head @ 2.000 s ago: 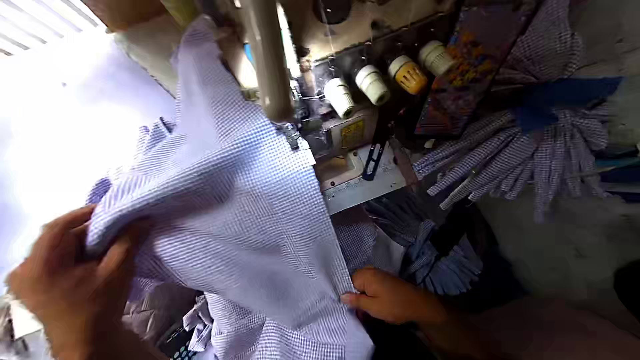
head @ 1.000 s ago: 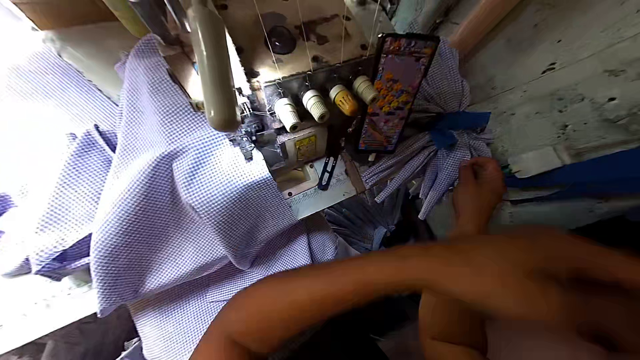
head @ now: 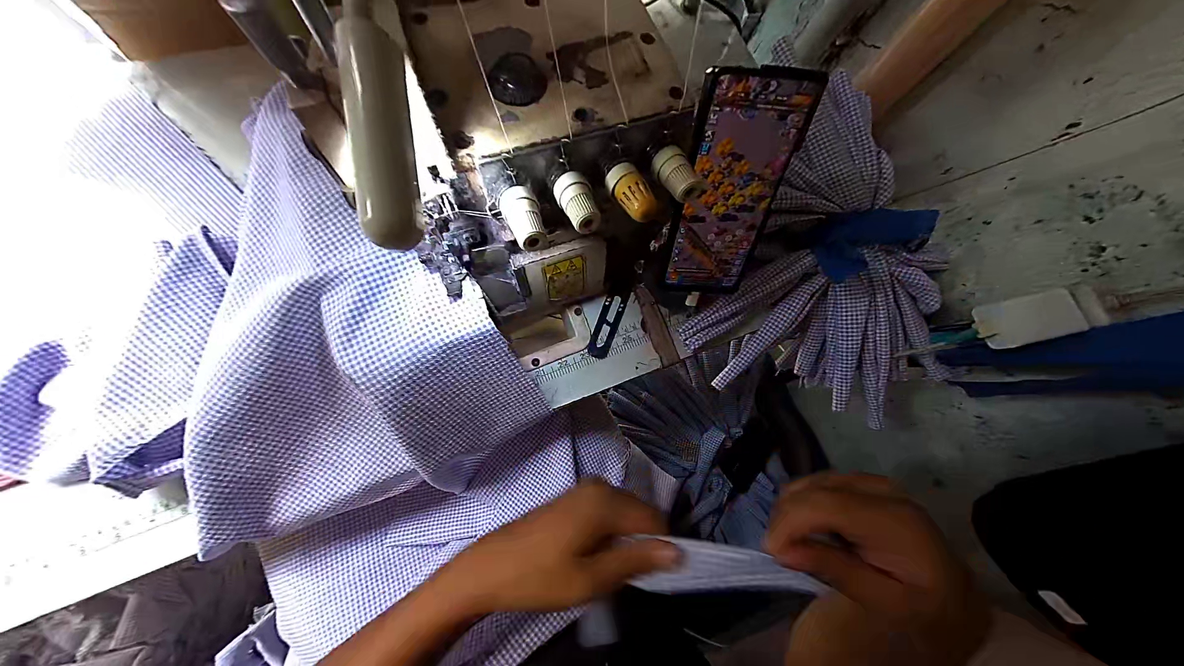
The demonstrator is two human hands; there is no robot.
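Observation:
Near the bottom centre my left hand (head: 578,546) pinches one end of a narrow light strip of cloth (head: 721,566). My right hand (head: 860,546), blurred, grips the strip's other end, so it spans between both hands. A large piece of blue-and-white checked fabric (head: 370,370) lies at the presser foot area of an overlock sewing machine (head: 555,83) and drapes down toward my lap. Tied checked strips (head: 851,314) hang to the right of the machine, bound with a blue cloth band (head: 869,231).
A smartphone (head: 745,176) with a lit screen leans beside the thread tension knobs (head: 575,202). A metal ruler plate (head: 592,365) runs along the machine's front edge. More bundled cloth (head: 703,435) lies below it. A pale-bladed tool (head: 1031,317) rests at the right.
My left hand has let go of the large checked fabric. My right hand has come from the tied bundle back toward my lap, and a narrow strip is now between both hands.

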